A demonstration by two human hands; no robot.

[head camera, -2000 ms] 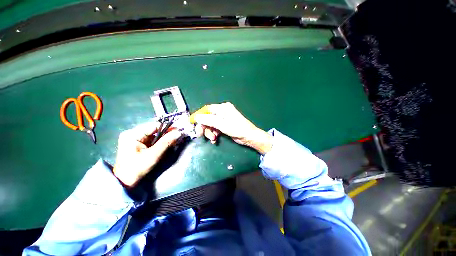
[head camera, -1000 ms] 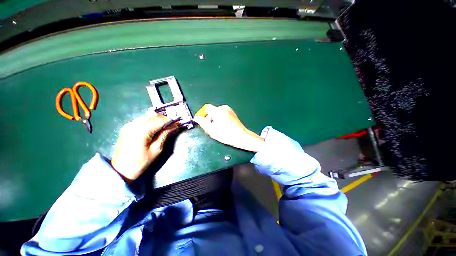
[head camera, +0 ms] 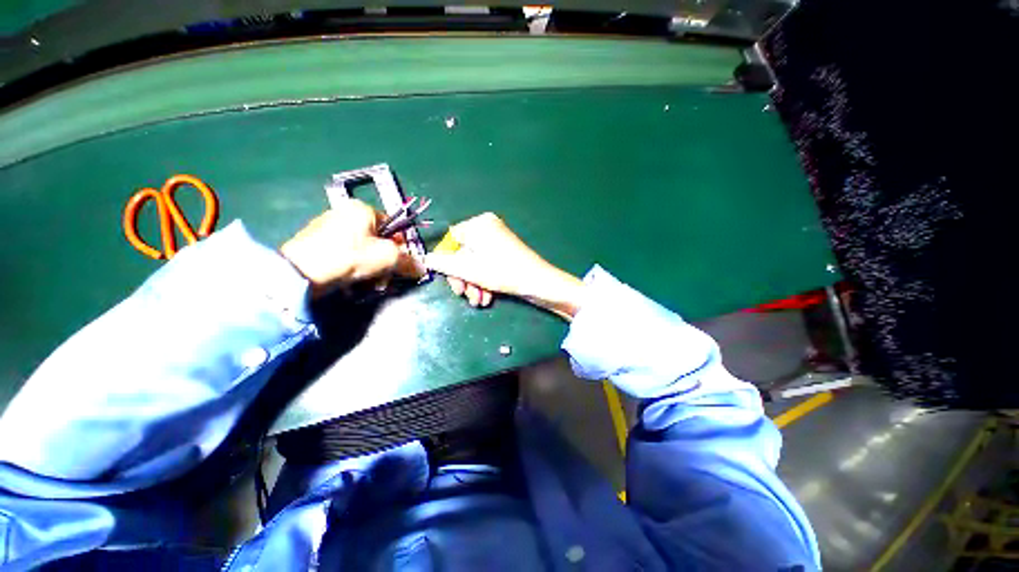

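The silver-grey metal fixture (head camera: pixel 387 182) lies on the green bench, its open rectangular window at the far end. My left hand (head camera: pixel 348 248) covers part of the window and the fixture's left side. It holds a cable end whose fine purplish and dark inner wires (head camera: pixel 409 215) fan out over the fixture. My right hand (head camera: pixel 488 266) is at the fixture's right edge, closed on a small yellow-orange-handled tool (head camera: pixel 448 242), mostly hidden in the fingers. The tool's tip cannot be made out.
Orange-handled scissors (head camera: pixel 171 217) lie at left, blades hidden by my left sleeve. Black cables (head camera: pixel 402 422) lie at the bench's near edge. A large black cable mass (head camera: pixel 894 223) hangs at right. A conveyor strip (head camera: pixel 391 78) runs beyond the green bench top (head camera: pixel 626 201).
My left hand and forearm have swung up and forward over the fixture, and the sleeve now covers the scissor blades. Fanned wires now show above the fingers. My right hand stays beside the fixture.
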